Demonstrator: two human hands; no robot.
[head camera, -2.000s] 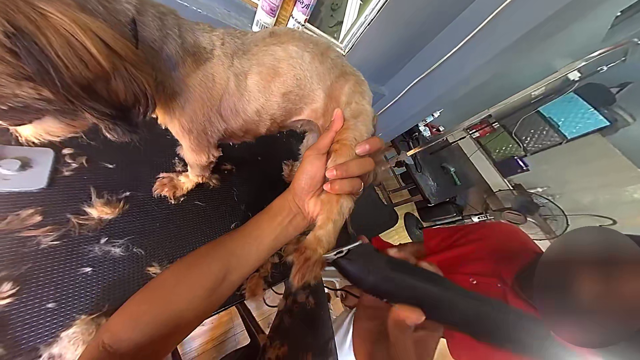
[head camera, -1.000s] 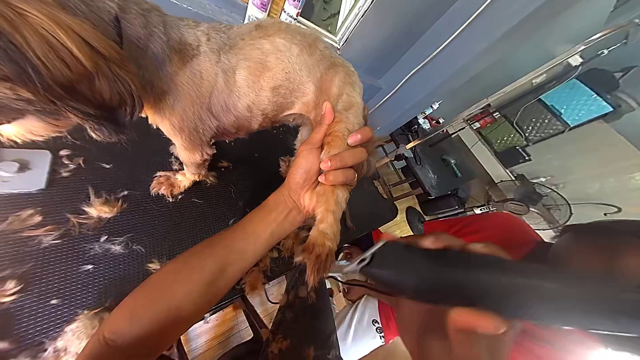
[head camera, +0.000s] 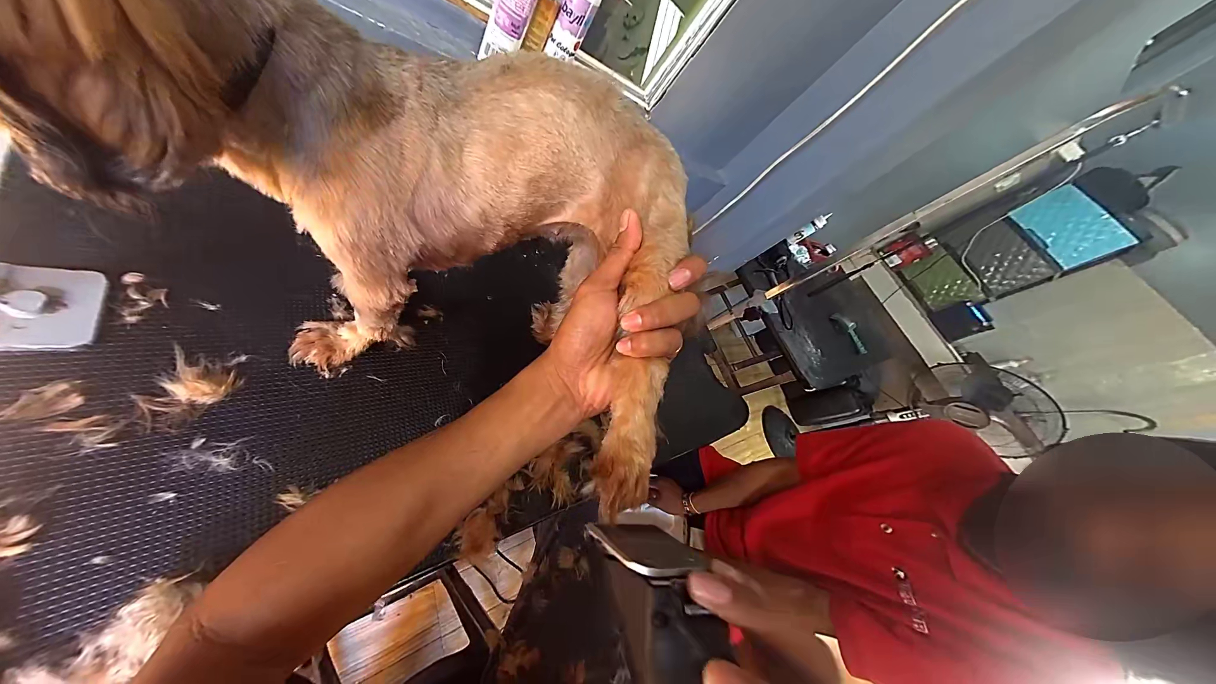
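Note:
A dog (head camera: 532, 142) with short-trimmed tan fur stands on a black textured grooming table (head camera: 237, 418), its head at the upper left. Around its hind leg (head camera: 632, 418) my left hand (head camera: 617, 332) is wrapped, the paw hanging beyond the table's edge. My right hand (head camera: 750, 608) grips black electric hair clippers (head camera: 655, 589), whose metal blade end lies just below that paw; whether it touches the fur I cannot tell. The back of the clippers and part of my right hand run out of the bottom of the view.
Loose fur tufts (head camera: 195, 380) and a white plate with a knob (head camera: 57, 306) lie on the table. A person in a red shirt (head camera: 883, 541) is at the right. Bottles (head camera: 570, 28) stand by a window frame. Behind are a dark table (head camera: 836, 323) and a fan (head camera: 1007, 408).
The clippers have swung from lying toward the lower right to pointing up from the bottom, just below the paw. My left hand stays on the hind leg. The person in red shows more fully than one second ago.

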